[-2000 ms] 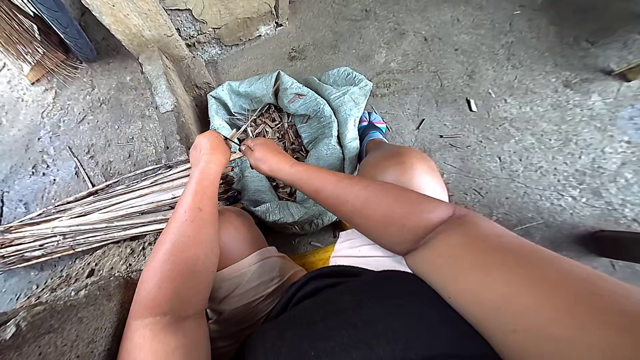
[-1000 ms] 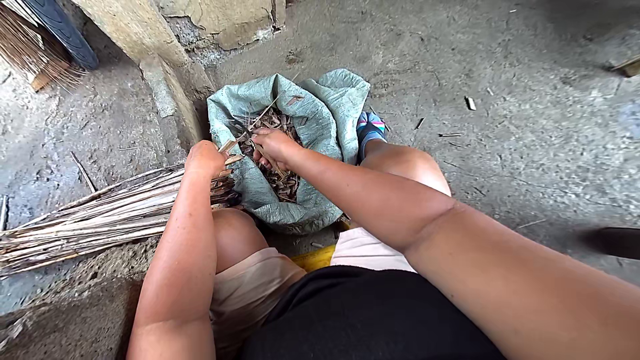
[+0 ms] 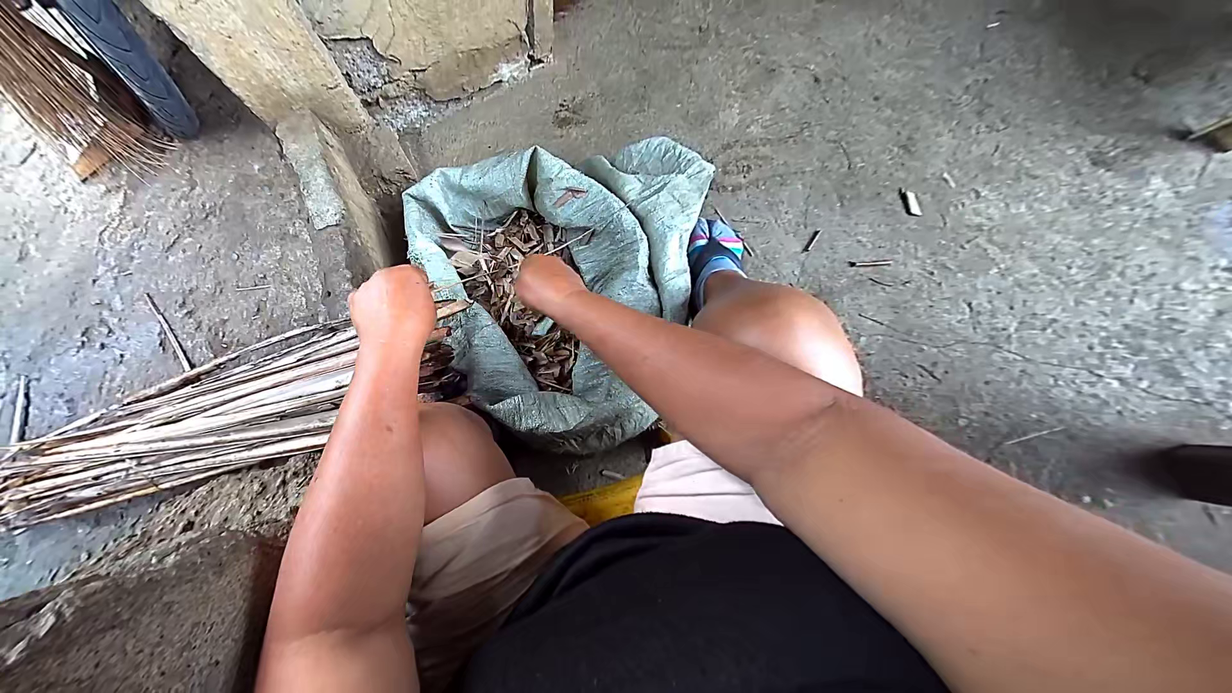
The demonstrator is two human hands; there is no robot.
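A green woven plastic sack [image 3: 630,255] stands on the floor between my knees, its rim rolled outward. Brown chopped stalk pieces [image 3: 525,241] lie inside it. My left hand [image 3: 393,300] is closed over a dry stalk [image 3: 450,309] at the sack's left rim; the stalk's pale cut end points into the opening. My right hand [image 3: 549,283] is curled above the stalk pieces; its fingers are turned away from view, and what it holds cannot be made out. A bundle of long dry stalks [image 3: 221,409] lies to the left, under my left forearm.
A stick broom [image 3: 72,87] and a dark tyre [image 3: 135,67] are at the upper left. A low concrete post [image 3: 337,173] stands beside the sack. Small scraps [image 3: 910,202] lie on the concrete floor at right. A dark object [image 3: 1198,472] shows at the right edge.
Two seconds ago my hands were close together at the sack's left rim. My right hand has since moved right, over the sack's opening.
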